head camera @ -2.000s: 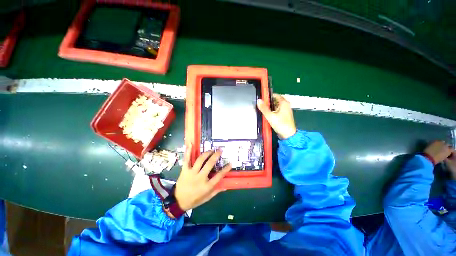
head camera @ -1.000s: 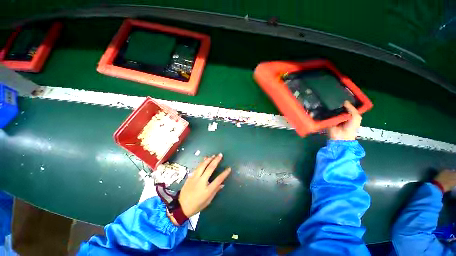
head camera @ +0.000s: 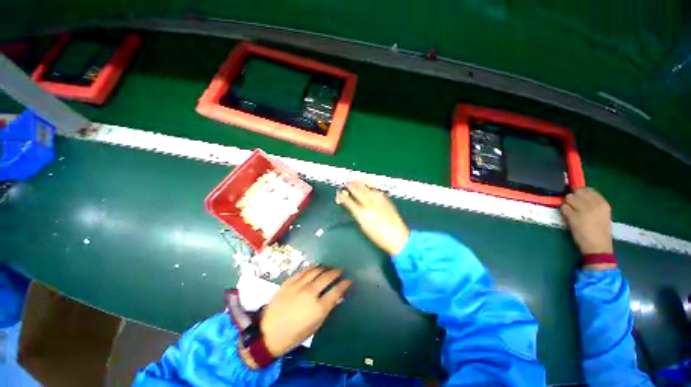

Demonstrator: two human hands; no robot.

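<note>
My left hand [head camera: 299,306] rests low over the bench, fingers slightly spread, holding nothing visible. A white backing sheet [head camera: 256,292] lies partly under it. My right hand [head camera: 376,219] reaches to the edge of the white rail, its fingertips at a small pale piece; whether they pinch it I cannot tell. The red parts bin [head camera: 222,198] of cream pieces stands left of my right hand. A pile of cream scraps [head camera: 277,261] lies between the bin and my left hand.
Red-orange trays with open tablets lie on the belt at far left [head camera: 106,85], centre [head camera: 342,121] and right [head camera: 461,151]. Another person's hand [head camera: 588,223] touches the right tray. A blue bin [head camera: 26,147] is at left; a brown box [head camera: 64,332] is below the bench.
My right hand has let go of the tray, now flat on the belt at right, and moved left to the rail. A neighbour's hand has reached that tray. The view has shifted.
</note>
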